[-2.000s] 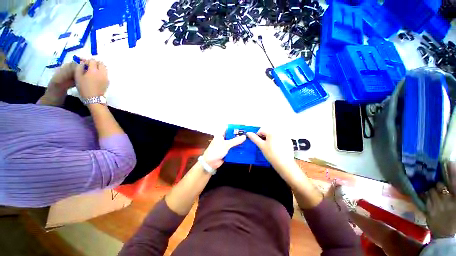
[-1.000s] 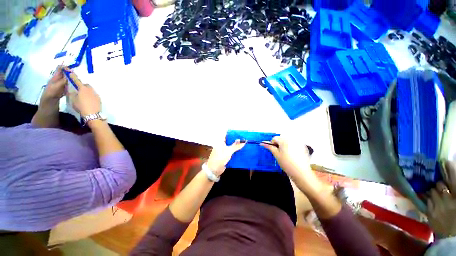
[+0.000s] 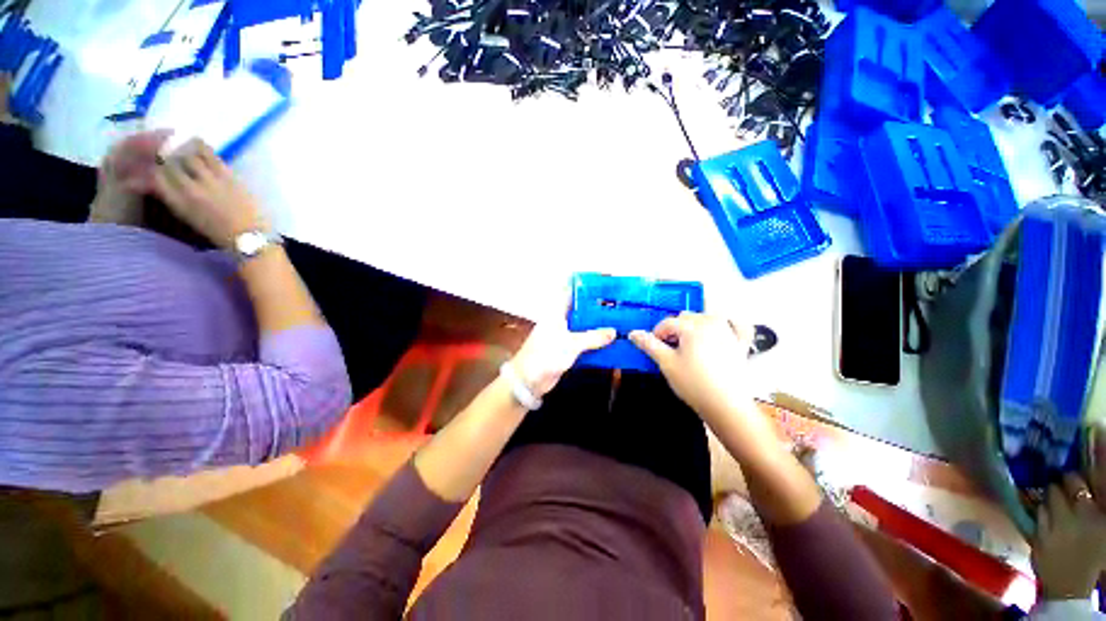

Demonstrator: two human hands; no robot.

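A blue moulded tray (image 3: 637,291) is held above my lap at the table's front edge. A dark cable end lies in its upper slot. My left hand (image 3: 560,354) holds the tray's lower left side, thumb on its face. My right hand (image 3: 694,352) is at the tray's lower right, fingertips pinching a short dark cable part at the lower slot, close to my left thumb. Whether this part is seated is too small to tell. A small black cable coil (image 3: 762,340) lies just right of my right hand.
A loose blue tray (image 3: 764,209), stacked trays (image 3: 928,194) and a phone (image 3: 870,322) lie to the right, beside a basket (image 3: 970,352) of blue-white cards. A black cable heap (image 3: 606,43) is at the back. A person in purple (image 3: 158,352) sits left; another person's hand (image 3: 1070,522) touches the basket.
The tray now shows a dark end in its upper slot, and my fingers have moved from the upper to the lower slot. The neighbour at left now handles a white and blue card.
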